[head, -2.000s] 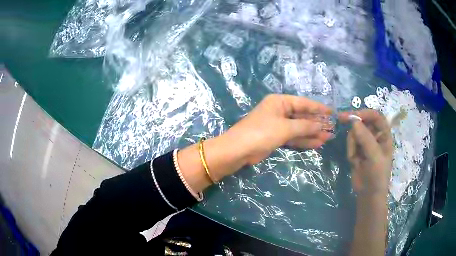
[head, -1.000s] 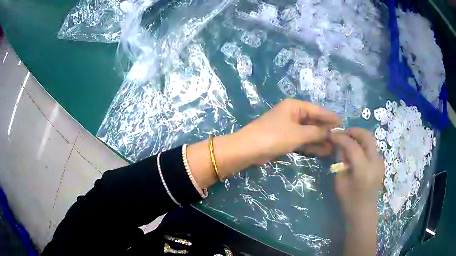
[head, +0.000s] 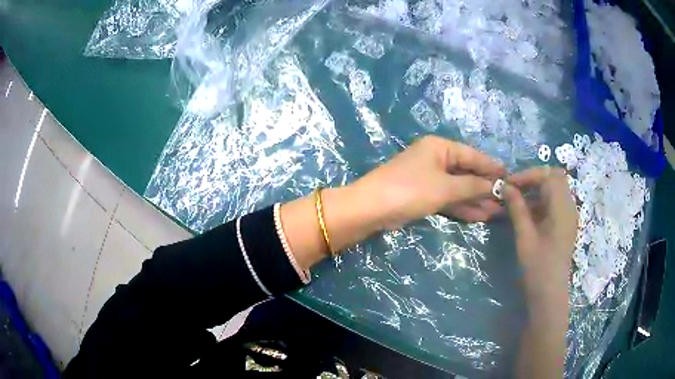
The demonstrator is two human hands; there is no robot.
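Note:
A small white piece with dark openings is held between the fingertips of both hands. My left hand comes in from the left in a black sleeve with a gold bangle, thumb and forefinger pinching the piece. My right hand is somewhat blurred; its thumb and forefinger touch the piece from the right. Whether a clear piece lies under the white one cannot be told. A loose heap of white perforated discs lies just right of my right hand, with a few discs at its upper left edge.
Clear holed pieces are scattered beyond the hands on the plastic sheet. A crinkled clear bag lies at left. A blue tray with white parts stands at upper right. A dark flat object lies at far right.
The white piece now shows clearly between the fingertips. The pale-yellow slip seen at my right hand before is no longer visible. Both hands stay close together, with the right fingers shifted slightly.

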